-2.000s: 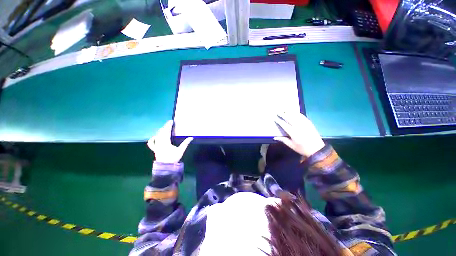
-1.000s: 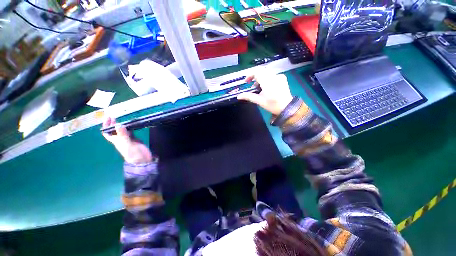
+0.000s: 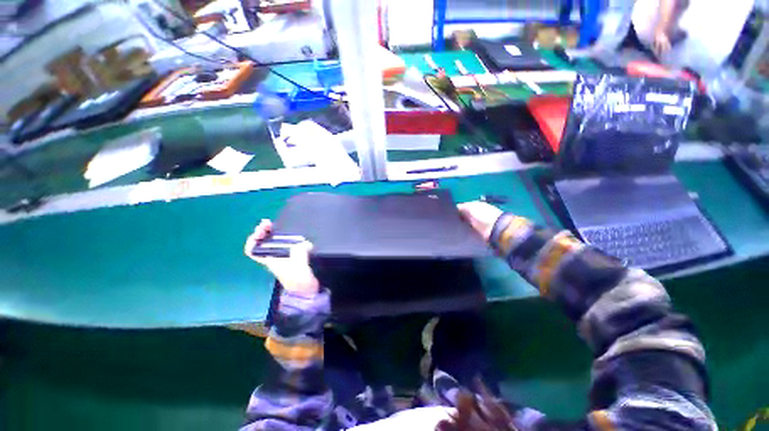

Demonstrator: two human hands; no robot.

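Note:
A closed dark laptop (image 3: 379, 223) is held above a black mat (image 3: 396, 290) at the bench's front edge, one broad plain face up. My left hand (image 3: 285, 255) grips its left front corner, fingers beneath or at the edge. My right hand (image 3: 479, 216) is at its right rear edge; its fingertips are partly hidden behind the laptop. The laptop's underside is hidden.
A second laptop (image 3: 624, 202) stands open on the right, shiny film on its screen. A small dark stick (image 3: 493, 199) lies behind my right hand. A pale upright post (image 3: 361, 93) rises behind the laptop. Papers (image 3: 316, 151) lie beyond the rail. A person (image 3: 666, 34) shows at the far right.
The laptop has gone from nearly edge-on, tilted up in both hands, to lying flatter with its broad face showing. My hands have come lower and closer together. The camera view has shifted.

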